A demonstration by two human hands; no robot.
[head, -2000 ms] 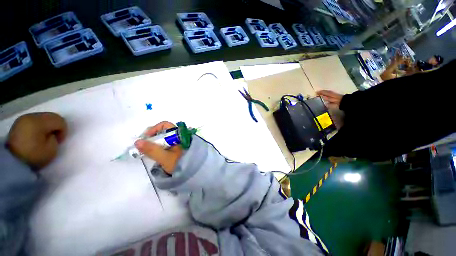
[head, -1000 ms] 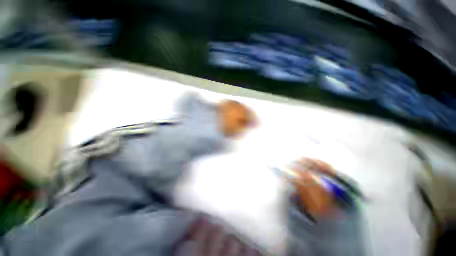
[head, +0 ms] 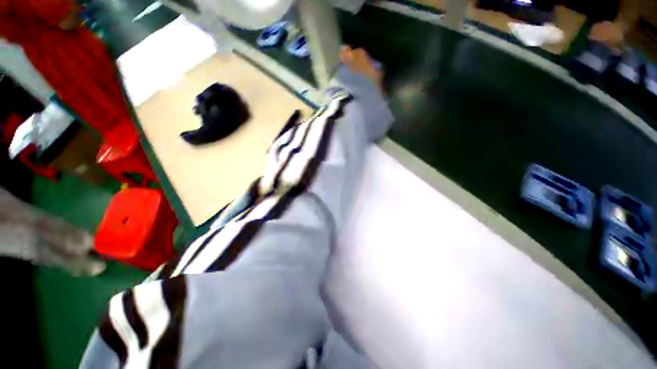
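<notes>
My left hand (head: pixel 362 63) is stretched out over the dark-green conveyor belt (head: pixel 454 101), past the bench edge. Its fingers are small and partly hidden by the grey sleeve and a post, so I cannot tell whether it holds anything. My right hand and the syringe are out of the picture. Several light-blue plastic housings (head: pixel 557 194) with dark and silver parts inside lie on the belt at the right. Two more housings (head: pixel 274 34) show beyond the post, near my left hand. The white paper sheet (head: pixel 432 267) covers the bench in front of me.
A crumpled black item (head: pixel 216 114) lies on the tan bench (head: pixel 180 162) at the left. Red stools (head: pixel 137 225) stand on the green floor. A person in red (head: pixel 68 65) is at upper left. A pale post (head: pixel 319 43) with a white roll (head: pixel 256 9) rises beside the belt.
The view has swung left. My left arm has moved from over the paper to reach out over the belt. My right hand with the syringe has left the picture.
</notes>
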